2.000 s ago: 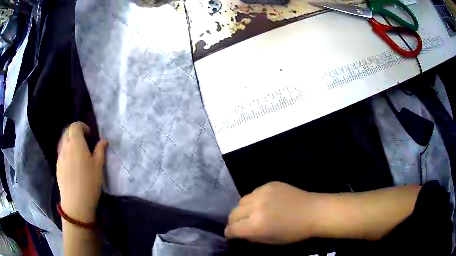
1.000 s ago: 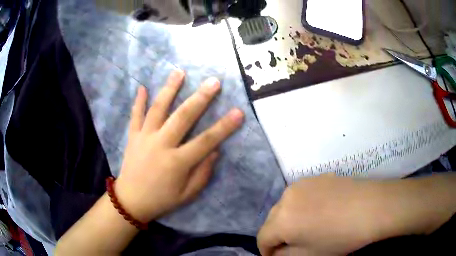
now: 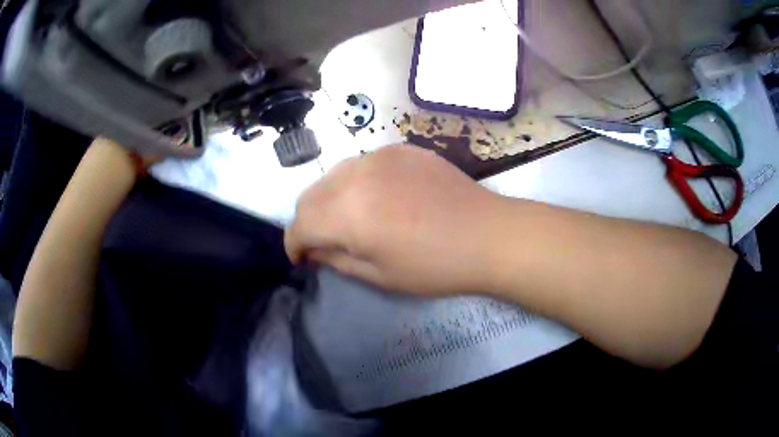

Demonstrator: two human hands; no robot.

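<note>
The dark fabric [image 3: 184,247] and its pale grey-blue quilted lining [image 3: 201,177] lie under the sewing machine head [image 3: 94,68]. My right hand [image 3: 384,218] is closed on the edge of the fabric, right of the knurled thumb nut [image 3: 297,146]. My left arm reaches up at the left; only the wrist with a red bracelet [image 3: 138,160] shows, and the left hand is hidden behind the machine head. The fabric hangs down towards my lap, where it is blurred.
Scissors [image 3: 666,141] with green and red handles lie at the right, over a thin black cable [image 3: 628,53]. A smartphone [image 3: 468,60] with a bright screen lies on the worn machine bed. A silver disc [image 3: 358,111] lies left of it. Ruler marks [image 3: 444,341] run along the white table.
My right hand has moved up and left with the fabric towards the machine head. My left hand has moved from flat on the lining to behind the head. The view has shifted, showing more of the machine.
</note>
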